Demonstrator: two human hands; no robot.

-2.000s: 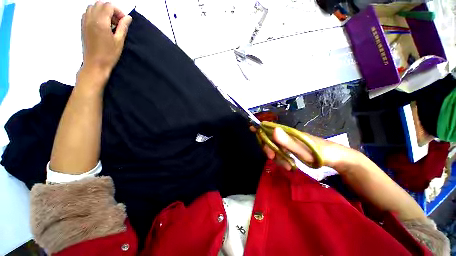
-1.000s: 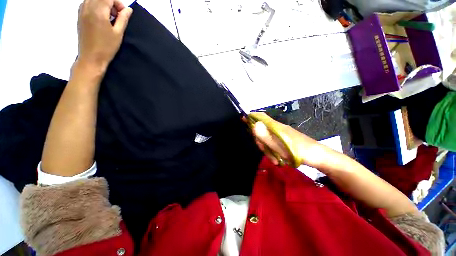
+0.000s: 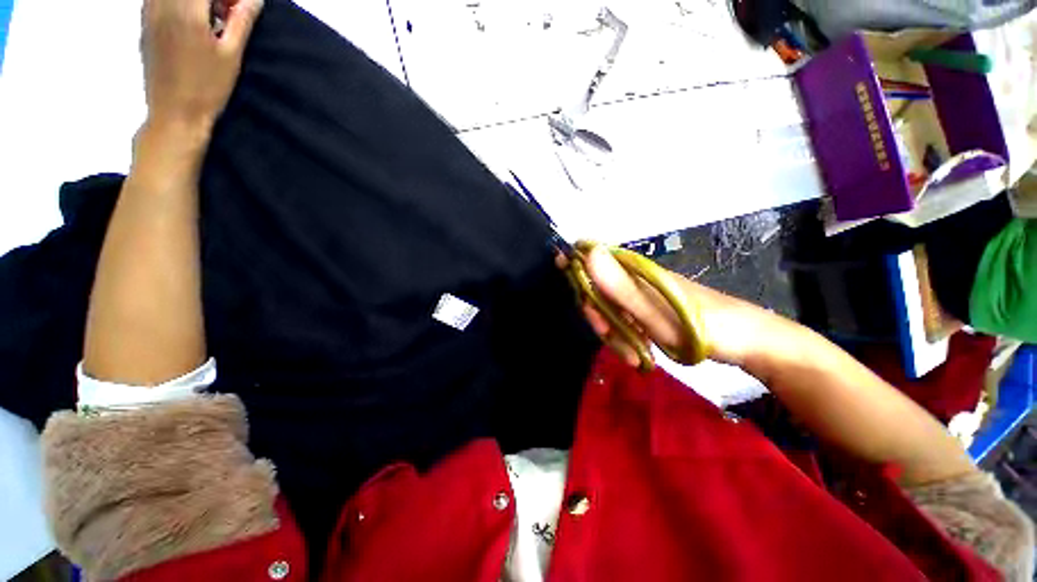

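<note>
The black garment [image 3: 341, 227] lies over the white table and my lap, with a small white label [image 3: 455, 312] on it. My left hand [image 3: 196, 57], cut off by the top edge, pinches the garment's upper corner and holds its edge stretched. My right hand [image 3: 637, 307] holds the yellow-handled shears [image 3: 689, 323] at the lower end of that edge. Their dark blades [image 3: 534, 205] point up and left along the edge, slightly apart. I cannot tell whether cloth lies between them.
Small silver snips [image 3: 581, 138] and a grey-white ruler strip [image 3: 607, 55] lie on the white table [image 3: 705, 142] beyond the edge. A purple box [image 3: 844, 134] of small items stands at the right, with black cables [image 3: 764, 25] beside it. Green cloth [image 3: 1006, 279] hangs at far right.
My left hand has moved left and up with the garment corner. The shears' handles closed, then opened again. The white label now shows more fully.
</note>
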